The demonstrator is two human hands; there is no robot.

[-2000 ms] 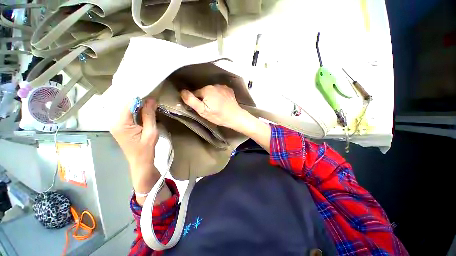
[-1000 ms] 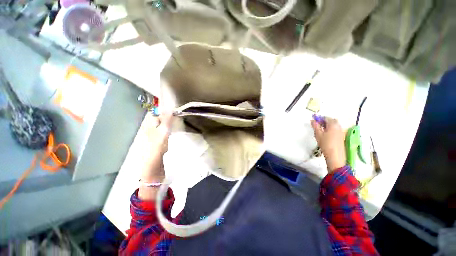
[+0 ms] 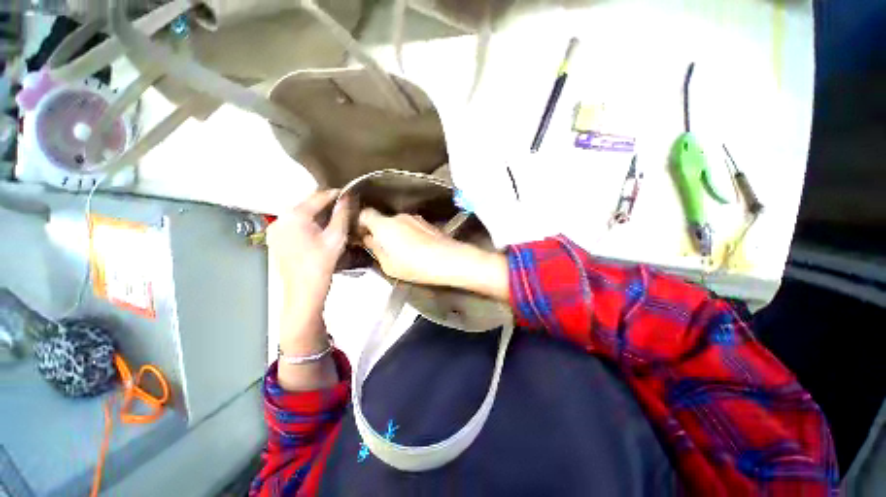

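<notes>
A beige-taupe tote bag [image 3: 364,126] stands open in front of me, one pale strap loop [image 3: 432,454] hanging over my dark apron. My left hand [image 3: 309,254] grips the pocket edge inside the bag at its left side, fingers bent over it. My right hand [image 3: 406,245] reaches into the bag beside it; its fingertips are partly hidden, and whether they hold a small thing cannot be told. Shiny blue film [image 3: 462,200] shows at the bag's right upper corner.
On the white table [image 3: 583,228] at right lie a black pen-like tool [image 3: 552,105], yellow block [image 3: 589,117], purple-and-white bar [image 3: 604,143], thread snips [image 3: 628,194], green air gun [image 3: 692,180] and awl [image 3: 744,186]. More bags stand behind. A fan [image 3: 82,129] is left, beside the grey cabinet [image 3: 219,311].
My right hand has moved from the purple bar on the table into the bag. My left hand has shifted onto the pocket edge. The view has turned, and the bag opening looks narrower.
</notes>
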